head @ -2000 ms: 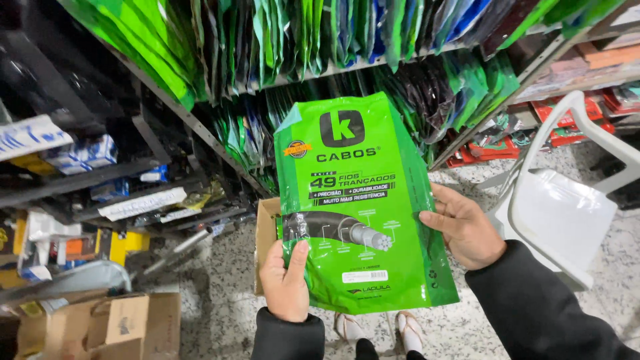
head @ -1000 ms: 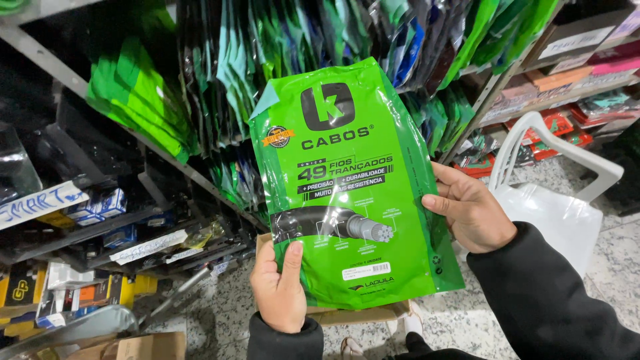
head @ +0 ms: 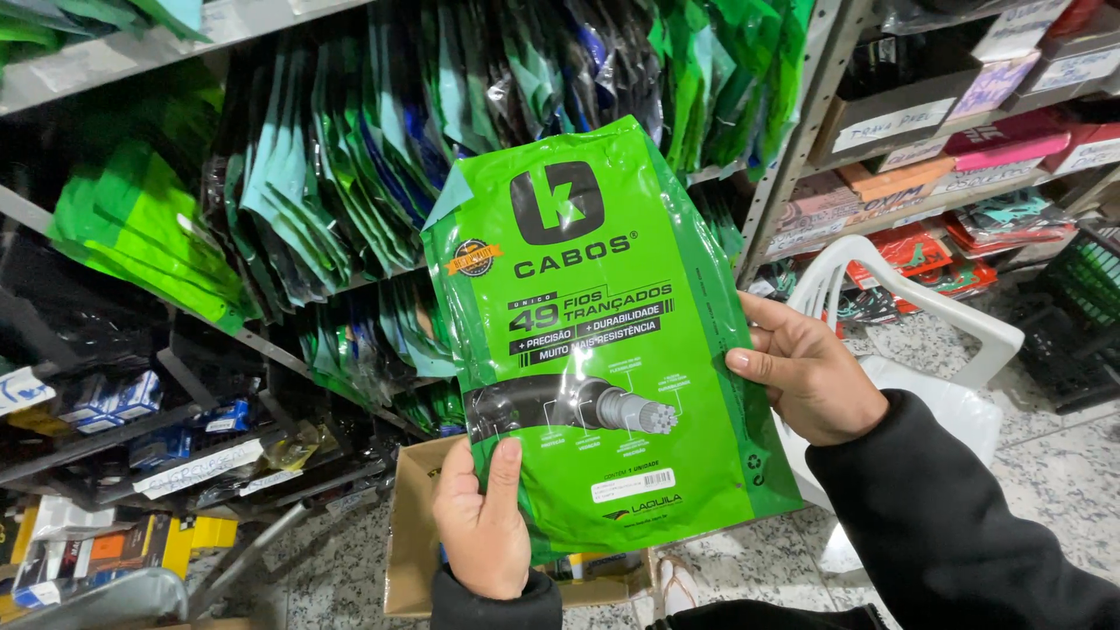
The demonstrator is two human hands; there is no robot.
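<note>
A flat green plastic packet of cable [head: 595, 324], printed with a picture of a stranded cable and bearing a small white label, is held up in front of the shelves. Its lower left edge is pinched by my left hand [head: 490, 516], thumb on the front face. On the right edge, about mid-height, my right hand [head: 801, 363] grips it with the thumb in front and the fingers mostly behind. The packet hides part of an open cardboard box [head: 411, 534] on the floor below it.
Rows of similar packets [head: 297, 175] fill the metal shelving [head: 792, 149] behind. A white plastic chair [head: 936, 385] stands at the right, near a dark crate [head: 1067, 324]. Labelled boxes [head: 901, 122] line the upper right shelves. At the lower left are small boxed goods [head: 122, 551].
Both hands keep hold of the green packet throughout. The view has shifted, with more of the right-hand shelves now showing.
</note>
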